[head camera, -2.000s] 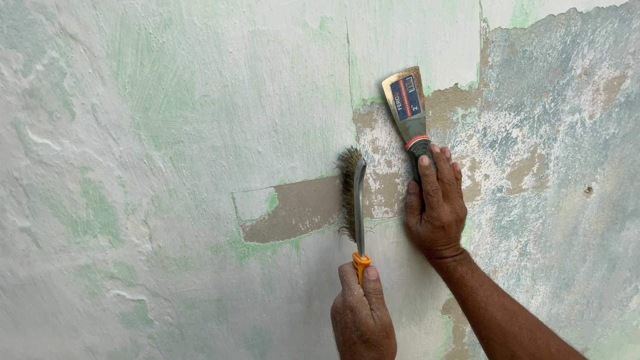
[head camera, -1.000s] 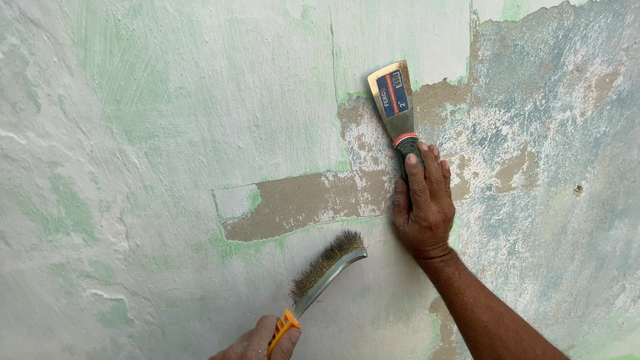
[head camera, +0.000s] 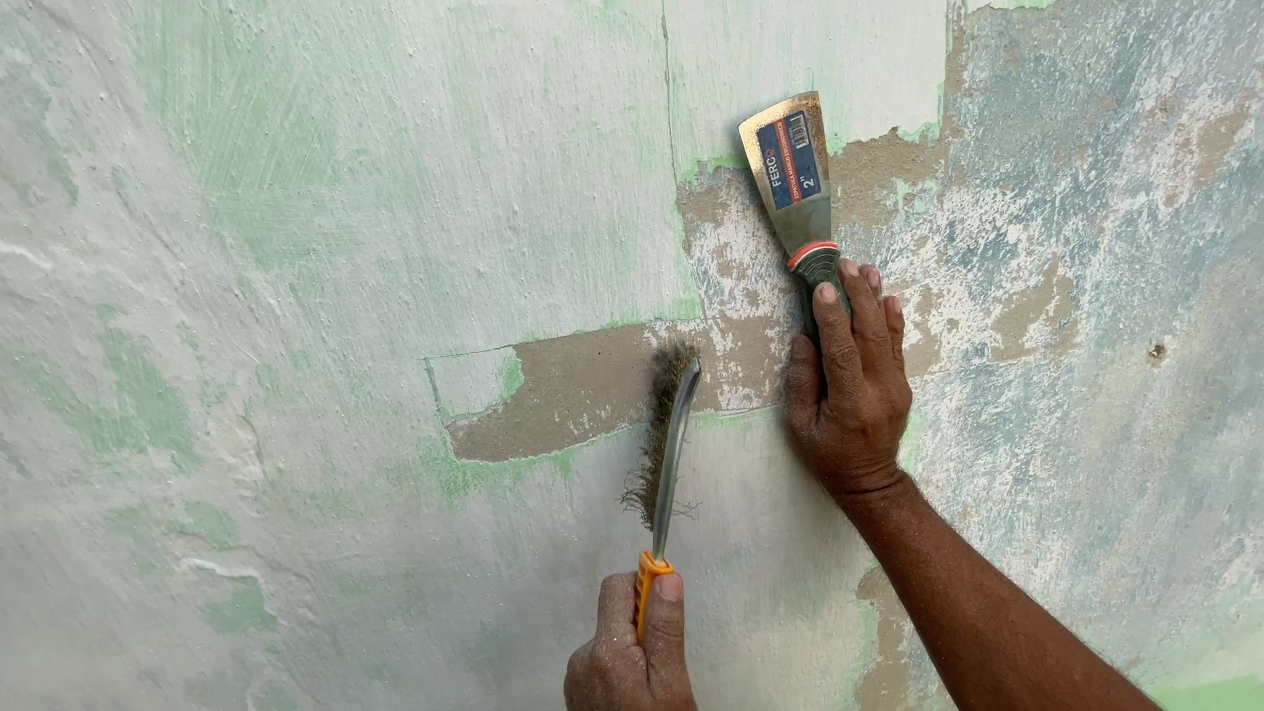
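My left hand (head camera: 632, 642) is closed around the orange handle of a wire brush (head camera: 670, 444) at the lower middle. The brush points upward, its frayed bristles turned left, and its tip overlaps a scraped grey-brown strip (head camera: 583, 380) of the wall. My right hand (head camera: 854, 395) lies against the wall to the right and holds the dark green handle of a putty knife (head camera: 790, 173). The knife's blade points up and slightly left, with a blue and red label on it. The palm side of the right hand is hidden.
The plaster wall (head camera: 395, 217) fills the view, with peeling pale green and white paint. A thin crack (head camera: 669, 109) runs down the upper middle. To the right, a blue-grey and white stripped area (head camera: 1066, 296) has a small hole (head camera: 1156, 352) in it.
My left hand and the wire brush have moved up and right since one second ago, and the brush has turned from slanted to nearly upright. The right hand still holds the putty knife.
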